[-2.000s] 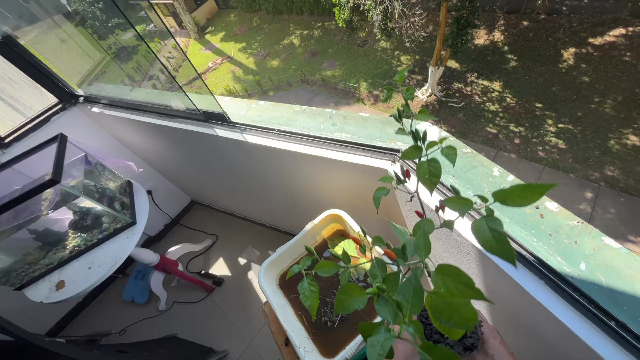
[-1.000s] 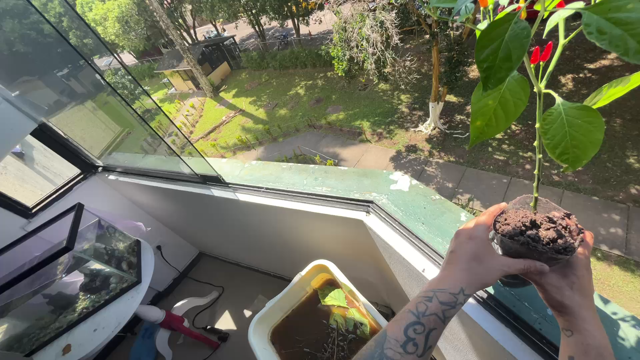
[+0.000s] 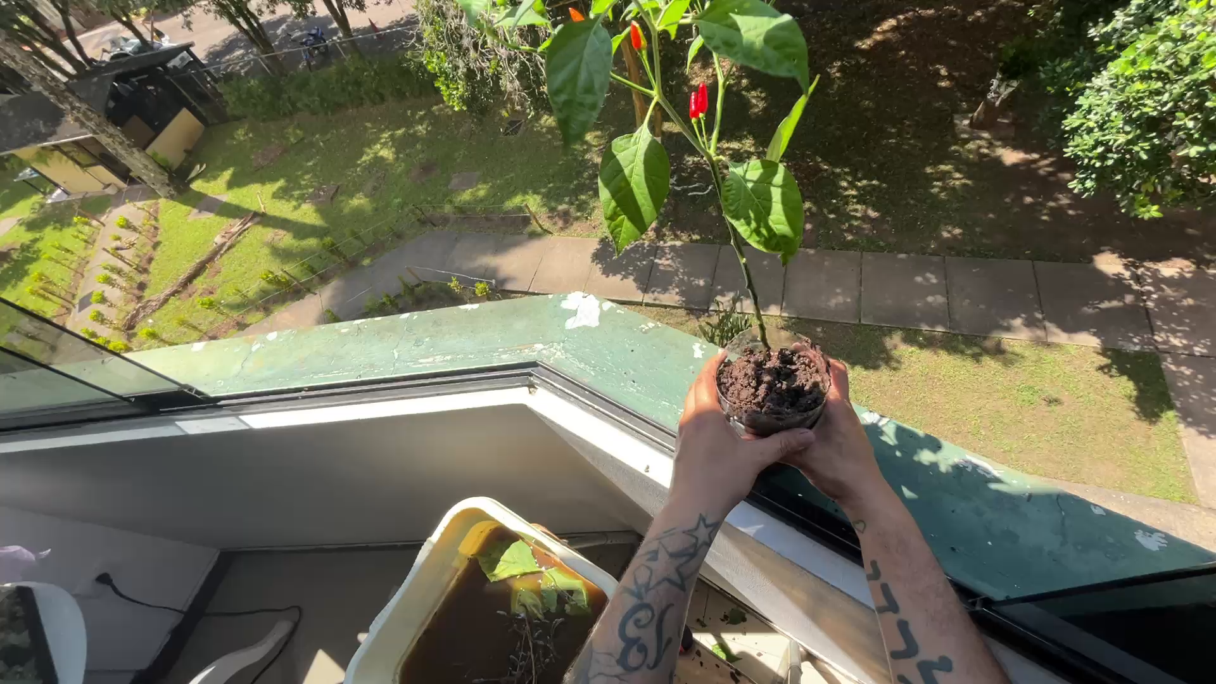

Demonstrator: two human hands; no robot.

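Both hands hold a clear plastic pot of dark soil (image 3: 774,385) above the window ledge. A chili pepper plant (image 3: 712,161) with green leaves and a few red peppers rises from it, leaning left; its top is cut off by the frame. My left hand (image 3: 717,437) wraps the pot's left side, its thumb across the front. My right hand (image 3: 841,437) grips the right side, with most of its fingers hidden behind the pot. Below and to the left stands a cream plastic tub (image 3: 404,594) of brown water, with leaves and fine roots or stems in it.
The green, paint-chipped outer ledge (image 3: 456,337) and black window track (image 3: 380,385) run under the forearms. Outside, far below, lie a paved path (image 3: 817,285) and a lawn. A white round table edge (image 3: 62,617) and a black cable (image 3: 237,611) are at lower left.
The potted plant was low beside the tub two seconds ago; both hands have raised it above the ledge. The view has turned to the right.
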